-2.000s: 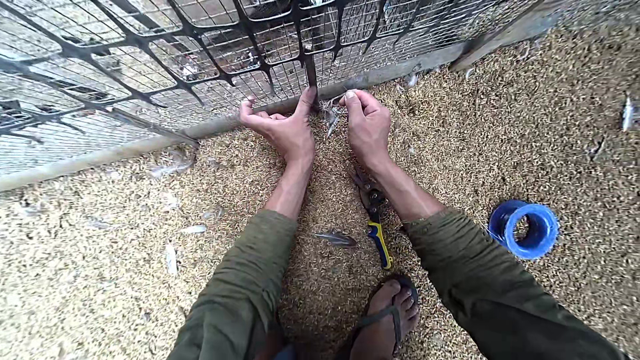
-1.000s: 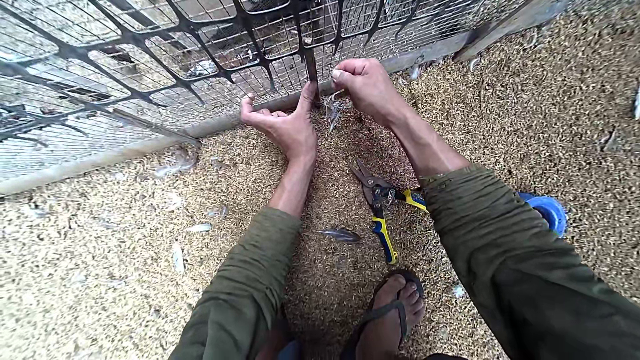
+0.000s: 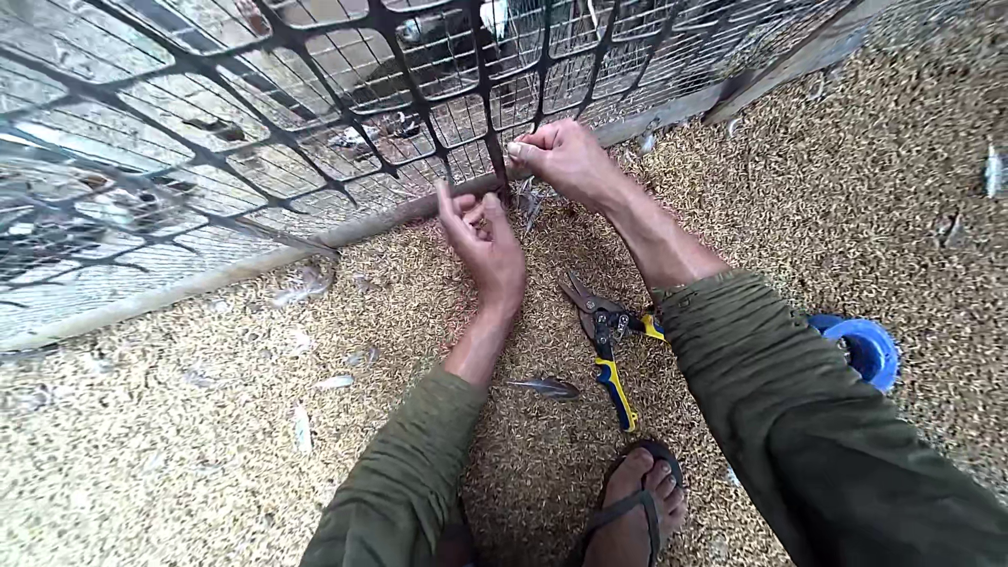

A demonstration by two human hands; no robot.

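Note:
Black plastic mesh (image 3: pixel 386 98) hangs over finer wire netting in front of me, its lower edge near a wooden rail (image 3: pixel 378 223). My left hand (image 3: pixel 487 252) is raised beside the foot of a dark upright post (image 3: pixel 496 153), fingers apart and curled, with nothing seen in it. Just right of that post, my right hand (image 3: pixel 568 161) has thumb and forefinger pinched together at the netting; whether a thin wire is between them cannot be made out. Aviation snips (image 3: pixel 600 315) with blue and yellow handles lie on the husk-covered ground below the hands, jaws apart, one handle partly behind my right sleeve.
A blue plastic container (image 3: pixel 870 354) sits at the right, partly hidden by my sleeve. A dark feather (image 3: pixel 549 387) and several pale ones are scattered on the husks. My sandalled foot (image 3: pixel 634 508) is below the snips. A slanting wooden brace (image 3: pixel 776 71) meets the rail at upper right.
My left hand has come off the foot of the post, where its thumb was resting. The right hand is still pinched close to the post. The snips' jaws and handles are spread wider than two seconds ago.

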